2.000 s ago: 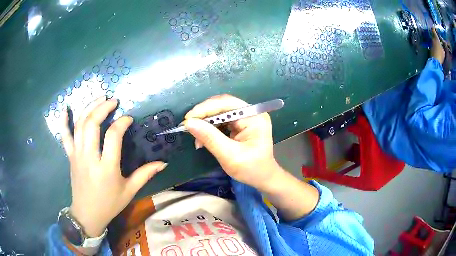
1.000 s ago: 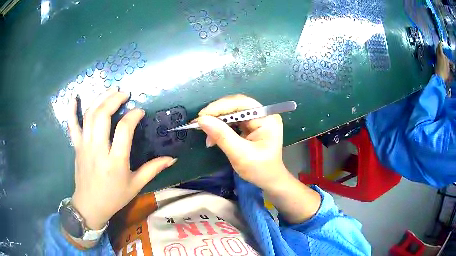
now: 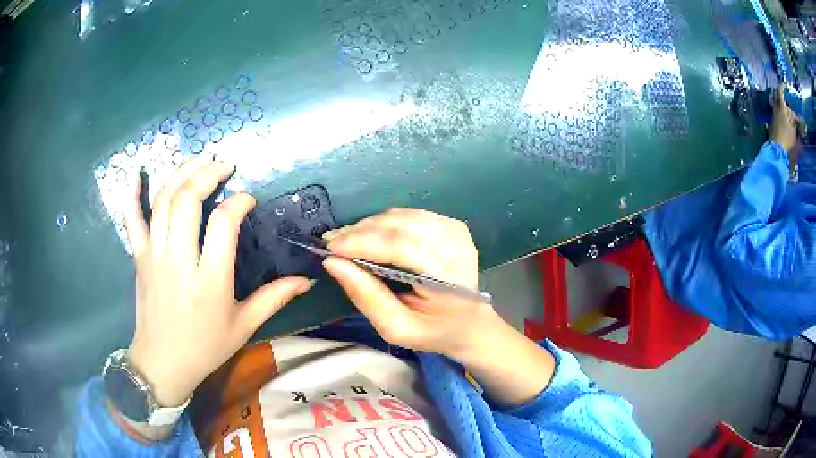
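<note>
A black rounded-square camera lens cover (image 3: 291, 210) lies on the dark green mat in front of me. My left hand (image 3: 201, 259) is spread flat at its left side, fingers apart, with index finger and thumb around the cover's left and near edges. My right hand (image 3: 407, 273) holds silver tweezers (image 3: 385, 271), their dark tip over the middle of the cover. Whether the tip holds a ring cannot be told. A clear sheet with rows of adhesive rings (image 3: 210, 116) lies beyond my left fingers, with strong glare and partly under them.
Larger clear ring sheets (image 3: 595, 89) lie further right, and another patch of rings (image 3: 362, 54) lies at the far side. Another person's blue sleeve (image 3: 725, 241) and hand are at the right. A red stool (image 3: 626, 313) stands beyond the mat's near edge.
My right hand has turned and lowered, so the tweezers' handle end now slopes down to the right instead of up. The tip stays over the cover. My left hand has hardly moved.
</note>
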